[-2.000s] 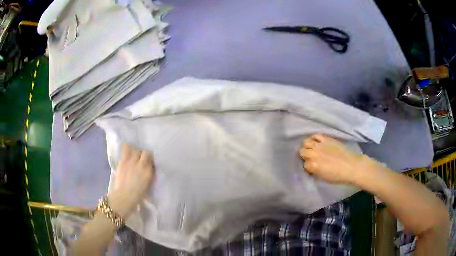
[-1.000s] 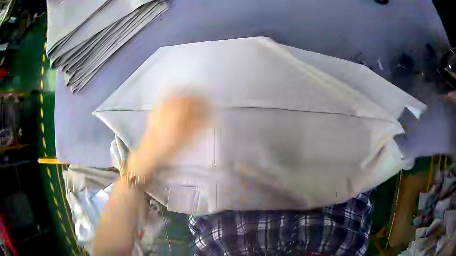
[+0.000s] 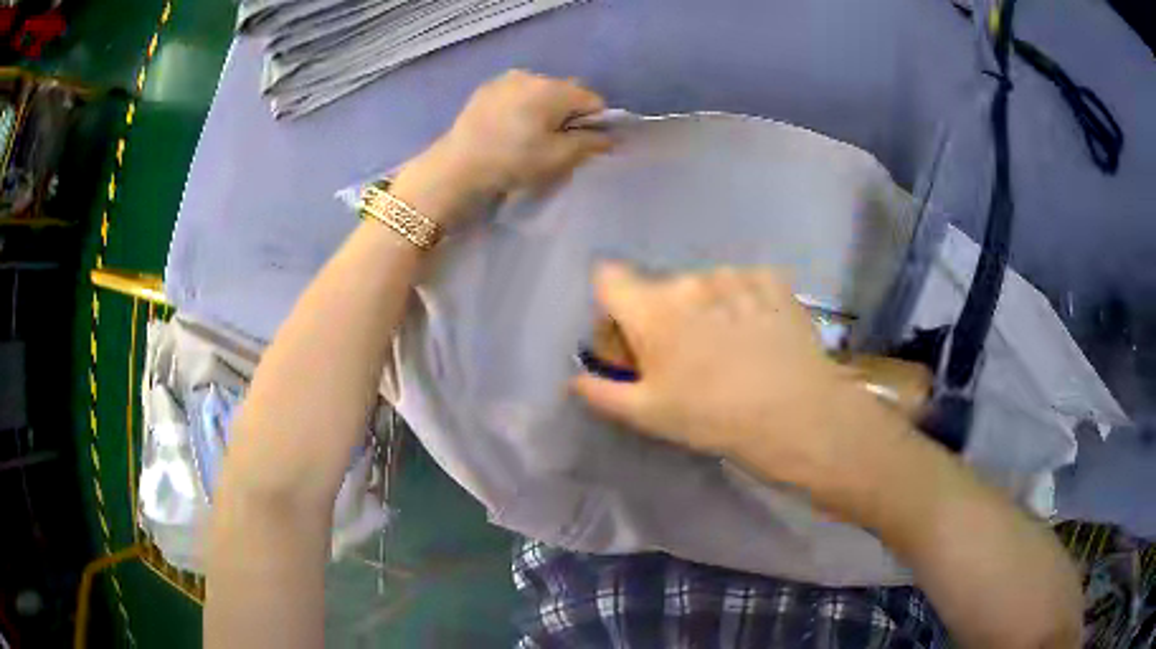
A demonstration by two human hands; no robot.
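Note:
A light grey garment panel [image 3: 710, 165] lies spread on the blue-grey pressing table, its lower edge hanging over the front edge. My left hand [image 3: 526, 133] grips the panel's far left edge, fingers closed on the cloth. My right hand [image 3: 710, 355] is blurred and closed around the handle of the steam iron [image 3: 887, 378] over the middle of the panel. The iron is mostly hidden under my hand, so its soleplate cannot be made out. Its dark hose [image 3: 995, 216] runs from its back toward the far edge.
A stack of grey panels [image 3: 380, 44] lies at the table's far left. Black shears [image 3: 1078, 108] lie at the far right. A yellow-railed cart [image 3: 127, 289] with folded cloth [image 3: 178, 444] stands at the left, over green floor.
My left hand has moved to the panel's far edge and taken hold of it. My right hand, out of view a second ago, has come in holding the iron. The view has shifted.

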